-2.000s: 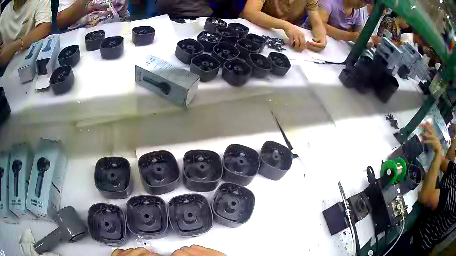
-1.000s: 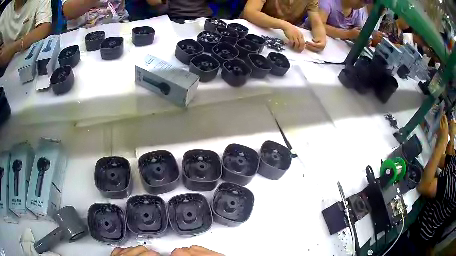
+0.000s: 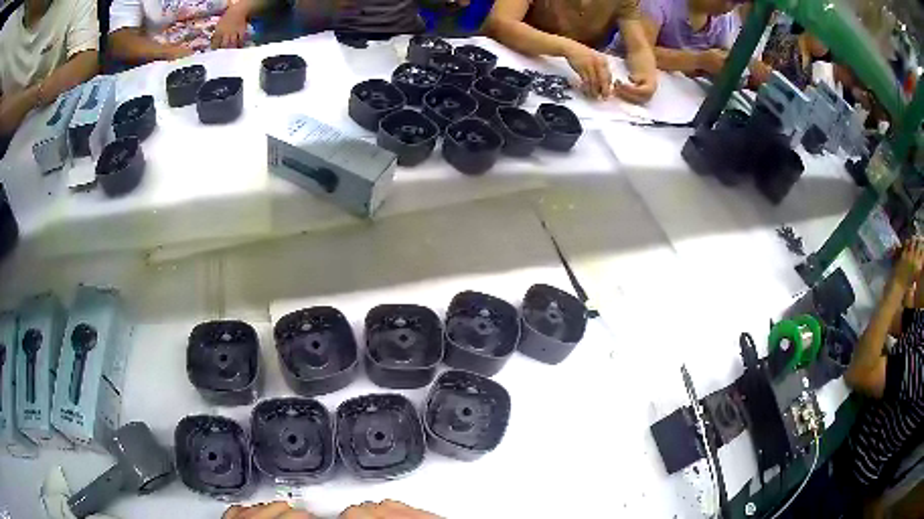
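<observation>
Several black plastic housings (image 3: 402, 345) stand open side up in two rows in front of me. My left hand (image 3: 265, 510) and my right hand (image 3: 390, 510) show only as a strip of fingers and knuckles at the bottom edge, just below the front row. They are close together. The rest of both hands is cut off, so whether they hold anything is hidden. A grey assembled unit (image 3: 143, 456) lies at the lower left, beside a white cloth (image 3: 58, 494).
Upright retail boxes (image 3: 89, 365) stand at left; another box (image 3: 331, 164) lies across the table. More housings (image 3: 471, 145) cluster at the far side. A thin dark tool (image 3: 569, 271) lies mid-table. A green spool (image 3: 794, 342) and black equipment are at right. People sit around, near green posts.
My hands stay at the bottom edge with only slight finger movement. The view has shifted slightly. The rows of housings are unchanged. The person at right has moved their hands.
</observation>
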